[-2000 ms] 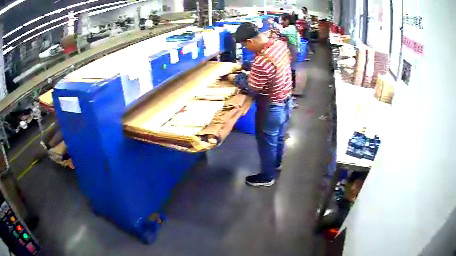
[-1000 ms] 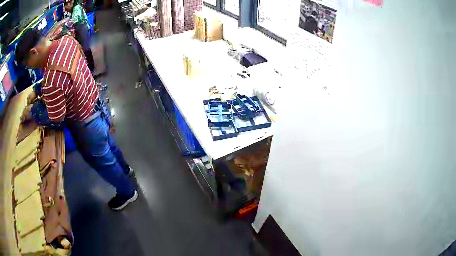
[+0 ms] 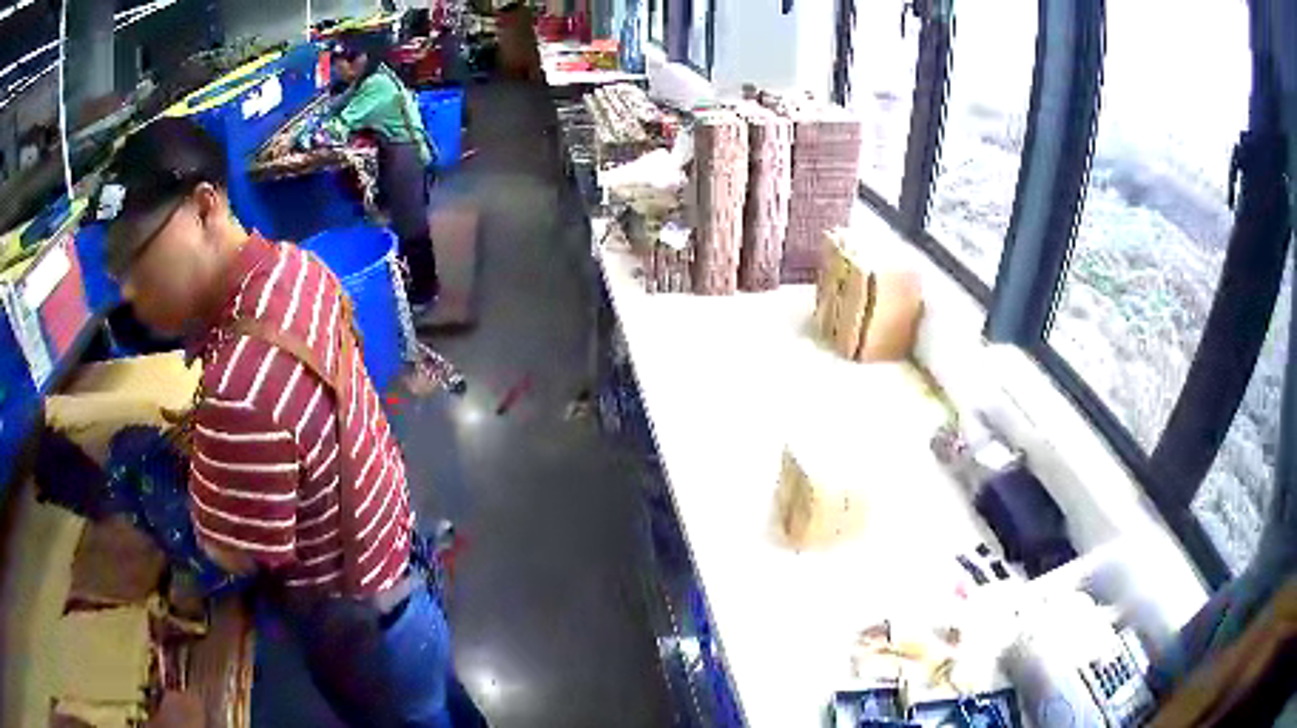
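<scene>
Neither of my hands is in the picture. Nearest in front of me is a long white table (image 3: pixel 740 413) along the windows. Tall stacks of brownish pieces (image 3: pixel 721 199) stand at its far part. An open brown carton (image 3: pixel 865 296) stands by the window side, and a small tan block (image 3: pixel 814 498) stands nearer. A black object (image 3: pixel 1027 515) lies at the right. A pale device with a keypad (image 3: pixel 1088 668) is at the lower right, beside blue and black trays (image 3: pixel 932 708) cut off by the bottom edge.
A person in a red striped shirt (image 3: pixel 299 413) stands close on the left, bent over brown sheets (image 3: pixel 107 654) at a blue press. Another person in green (image 3: pixel 384 121) works farther back. A blue bin (image 3: pixel 356 299) stands between them. Grey floor (image 3: pixel 548 569) runs between the people and the table.
The view has swung right and moved forward along the aisle. The striped-shirt person and the table stacks appear larger and nearer. The windows have come into view, and the trays now sit at the bottom edge.
</scene>
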